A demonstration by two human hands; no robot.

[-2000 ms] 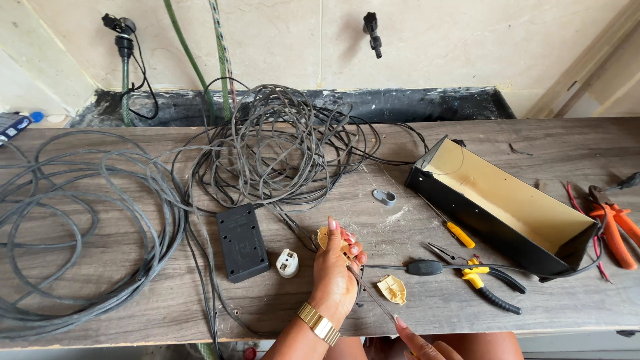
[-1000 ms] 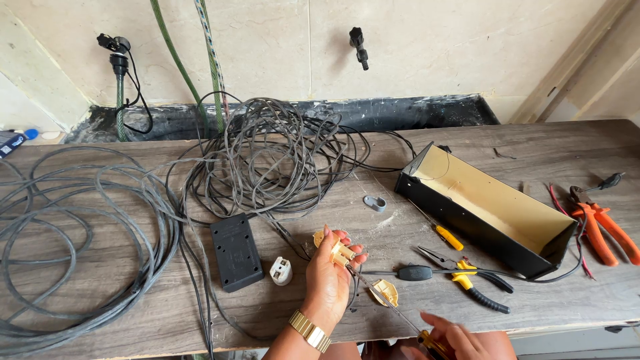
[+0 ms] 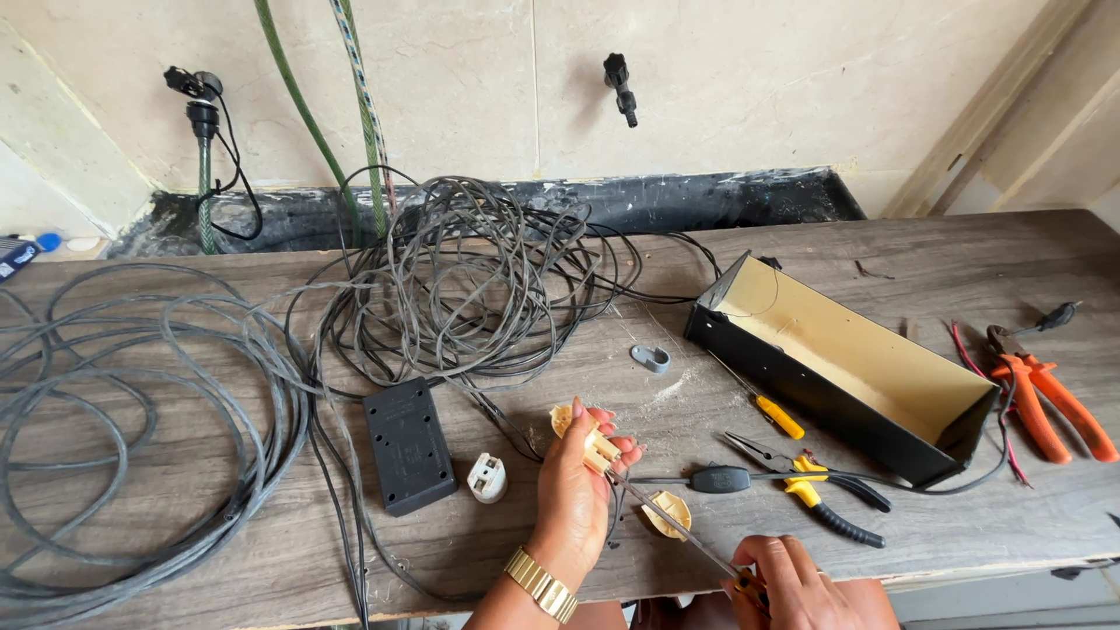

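Note:
My left hand, with a gold watch at the wrist, holds a cream plastic electrical fitting between thumb and fingers. In my right hand is a long screwdriver, its handle mostly covered and its tip at the near end of the fitting. A loose cream cover piece lies on the table just under the shaft. A black inline cord switch rests to the right of my left hand. Left of that hand are a white ceramic socket and a black rectangular plastic box.
Tangled dark cable and a coiled grey cable cover the left and middle. Right lie an open black metal housing, a yellow-handled screwdriver, yellow-black long-nose pliers, orange-handled pliers and a grey clip.
My right hand has brought the screwdriver up to the fitting in my left hand; two seconds ago its tip was away from it. The left hand keeps its hold.

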